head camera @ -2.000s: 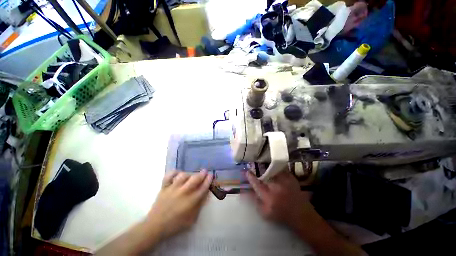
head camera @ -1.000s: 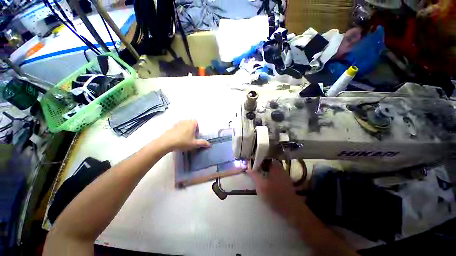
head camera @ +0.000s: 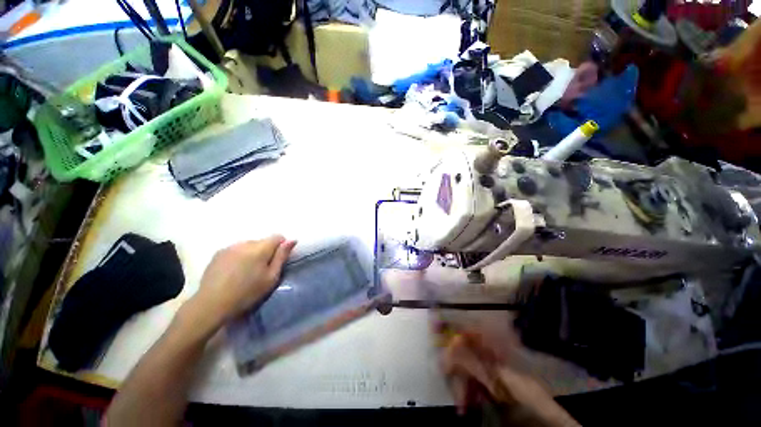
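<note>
The clear sewing template (head camera: pixel 304 300) lies tilted on the white table, left of the machine's needle area, with a grey fabric panel inside and a brown strip along its near edge. My left hand (head camera: pixel 238 279) grips its upper left edge. My right hand (head camera: pixel 484 367) is blurred, near the table's front edge, right of the template. It appears closed around the thread snips (head camera: pixel 446 334); their blades are too blurred to make out. The needle area (head camera: pixel 409 257) is lit and the metal bed beneath the machine head (head camera: pixel 455 204) is uncovered.
Grey fabric pieces (head camera: pixel 227 157) lie beside the green basket (head camera: pixel 138 150) at back left. Black pieces (head camera: pixel 117 296) lie at front left. Dark panels (head camera: pixel 580 325) lie right of the needle. A yellow-topped thread cone (head camera: pixel 572 142) and scraps (head camera: pixel 521 83) are behind the machine.
The template has come out from under the needle and moved left towards me with my left hand. My right hand has moved nearer me. The snips' loop handles no longer show under the machine arm.
</note>
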